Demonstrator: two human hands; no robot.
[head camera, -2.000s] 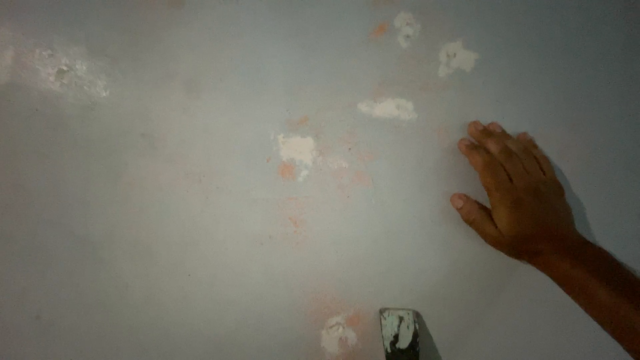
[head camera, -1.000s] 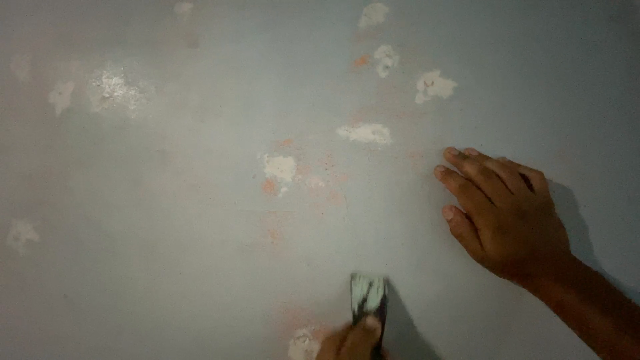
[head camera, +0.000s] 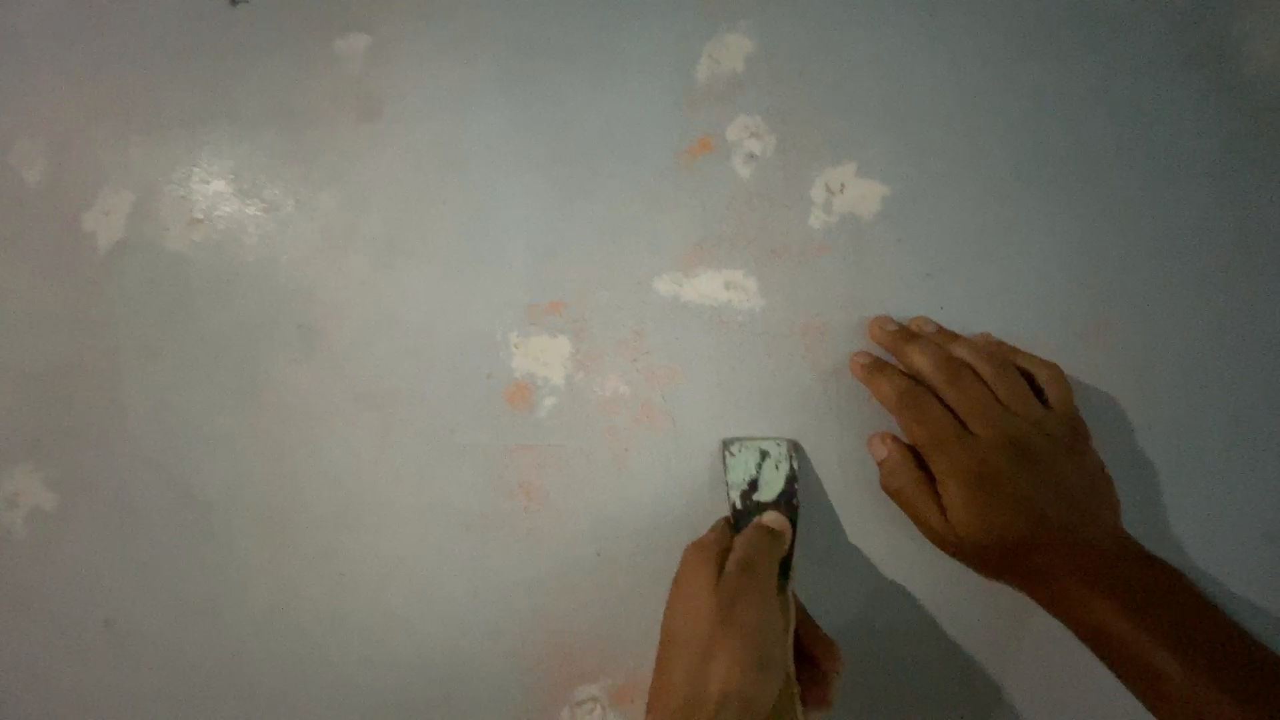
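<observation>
A putty knife [head camera: 762, 475] with a narrow dark blade, smeared with pale green-white residue, points up the grey painted wall [head camera: 400, 560]. My left hand [head camera: 735, 620] grips it, thumb on the blade, at the lower middle of the view; the handle is mostly hidden in the fingers. To the right, my right hand [head camera: 985, 450] rests against the wall with nothing in it, its fingers somewhat apart. Above the blade are an oblong pale filler patch [head camera: 712, 288] and, to its left, a squarish patch [head camera: 541, 358].
More whitish patches mark the surface: an upper-right one [head camera: 848, 195], a small one above [head camera: 749, 143] and one at the left edge [head camera: 25, 498]. Orange-red stains [head camera: 519, 395] lie around the middle. A patch [head camera: 588, 702] is cut off by the bottom edge.
Two seconds ago only the blade showed at the bottom; my left hand has since come into view with the putty knife, moving up the wall. My right hand stays against the surface.
</observation>
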